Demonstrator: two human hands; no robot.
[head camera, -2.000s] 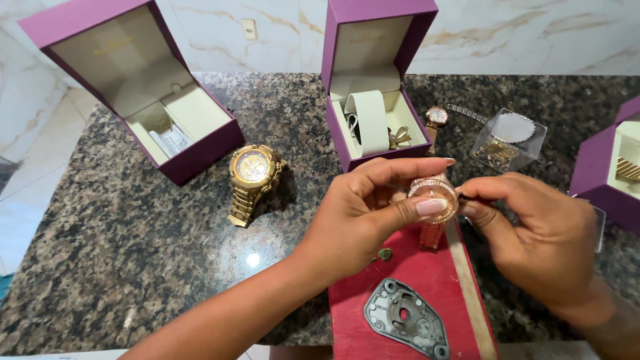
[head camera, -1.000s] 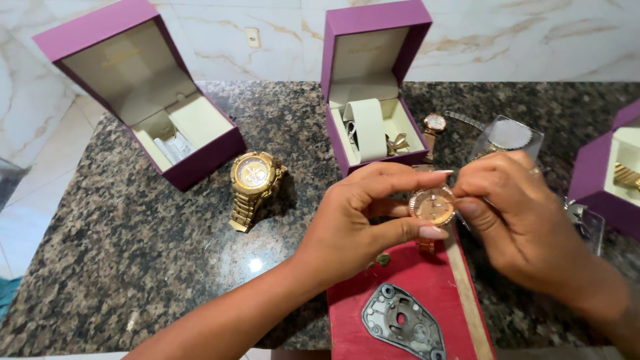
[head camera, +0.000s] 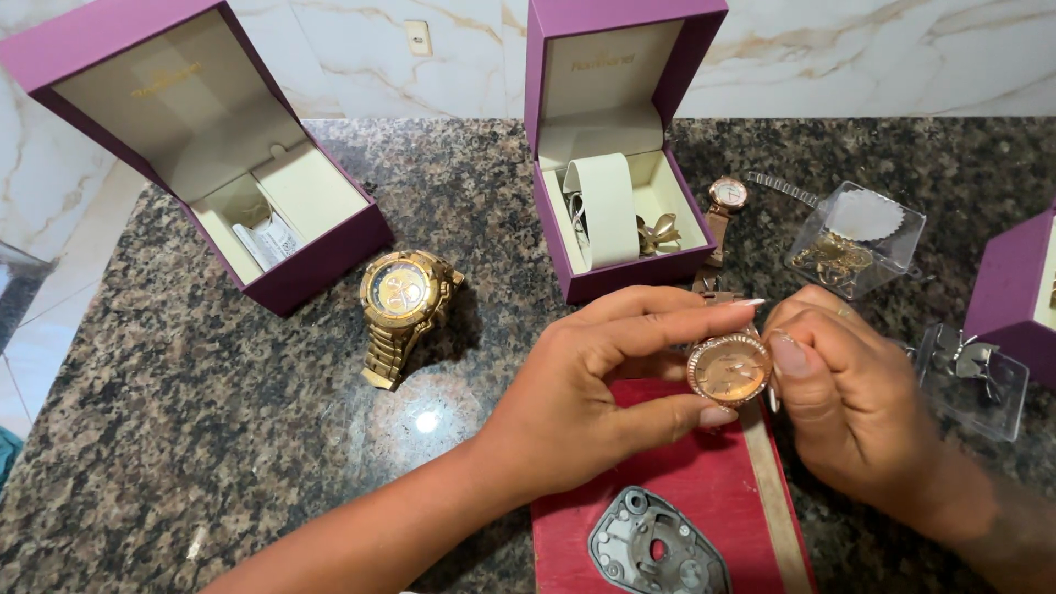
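My left hand (head camera: 569, 396) holds a rose-gold wristwatch (head camera: 729, 370) between thumb and fingers, its dial facing up, above a red board. The fingertips of my right hand (head camera: 850, 404) are pinched together at the right edge of the watch case, by the crown side. Whether they hold anything small is hidden. Part of the watch's metal band shows behind my left fingers. A grey metal part (head camera: 660, 540) with holes lies on the red board (head camera: 569, 536) below my hands. A large gold wristwatch (head camera: 404, 289) rests on the granite counter to the left.
Two open purple watch boxes (head camera: 322, 256) (head camera: 569, 285) stand behind; the nearer-centre one holds a cushion and a gold bow-shaped piece. A smaller rose-gold watch (head camera: 728, 194), a clear box of jewellery (head camera: 858, 235), another clear case (head camera: 973, 388) and a third purple box (head camera: 1006, 280) are at right.
My right hand's fingers have shifted and curled more closely beside the watch case. My left hand still holds the same watch in about the same place.
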